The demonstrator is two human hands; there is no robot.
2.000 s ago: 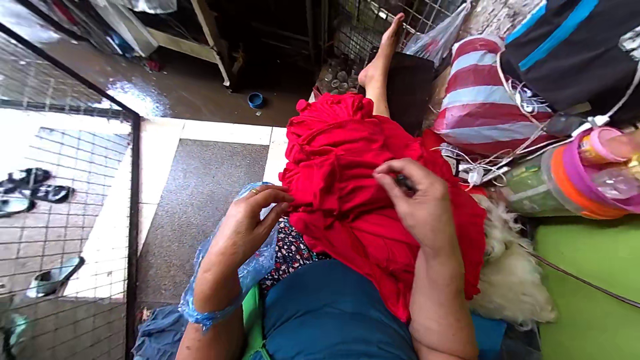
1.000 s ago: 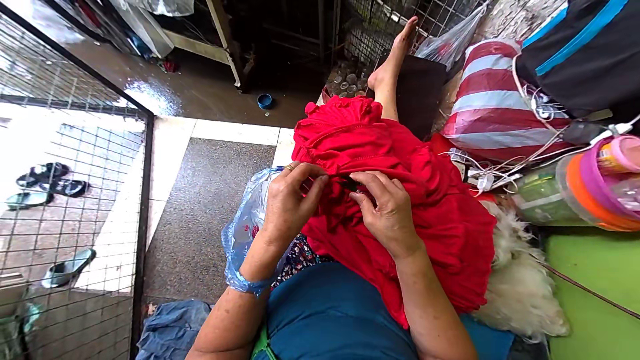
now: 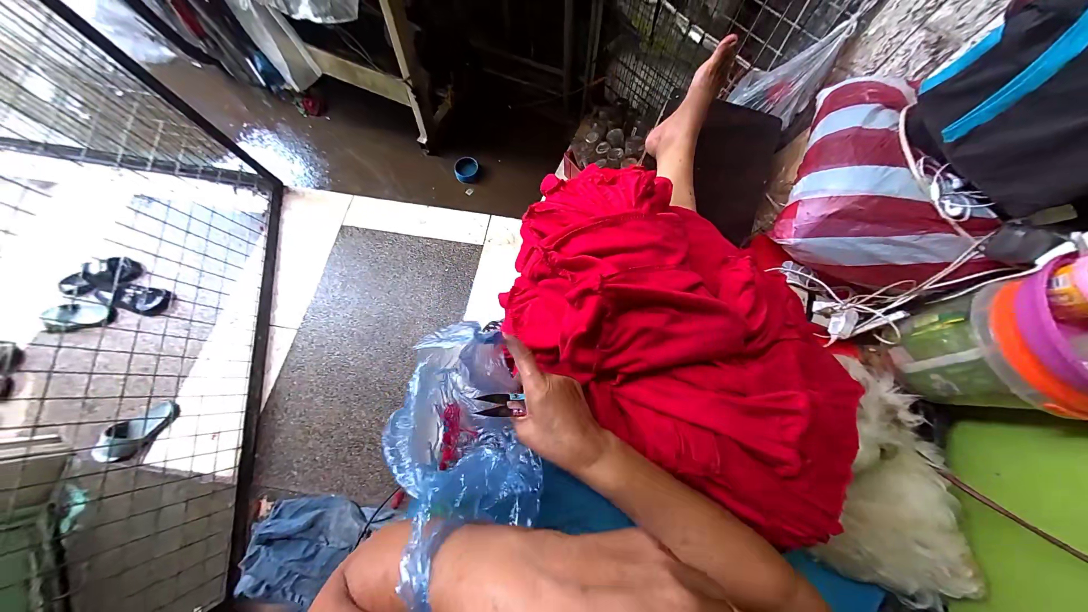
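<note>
A heap of gathered red cloth [image 3: 680, 314] lies across the lap and the outstretched leg. My right hand [image 3: 557, 416] is at the cloth's left edge, holding small thread snips [image 3: 501, 405] with dark, parted blades pointing left. Under them hangs a thin blue plastic bag [image 3: 476, 467] with red thread scraps [image 3: 450, 435] inside. The bag's strap loops round my left wrist. My left hand [image 3: 603, 569] is low in the view, close to the right forearm; its fingers are not visible, so its hold cannot be told.
A wire-mesh gate [image 3: 268, 340] stands at left, with sandals beyond it. A blue cap [image 3: 467, 170] lies on the wet floor. At right are a striped bag [image 3: 884, 187], tangled white cables [image 3: 914, 297], stacked plastic tubs [image 3: 1011, 331] and white fluffy material [image 3: 901, 493]. Denim cloth [image 3: 302, 544] lies bottom left.
Both hands were together on the red cloth a second ago. My left hand has come back toward the body; my right hand has moved left, over the blue bag, with the snips now plainly visible.
</note>
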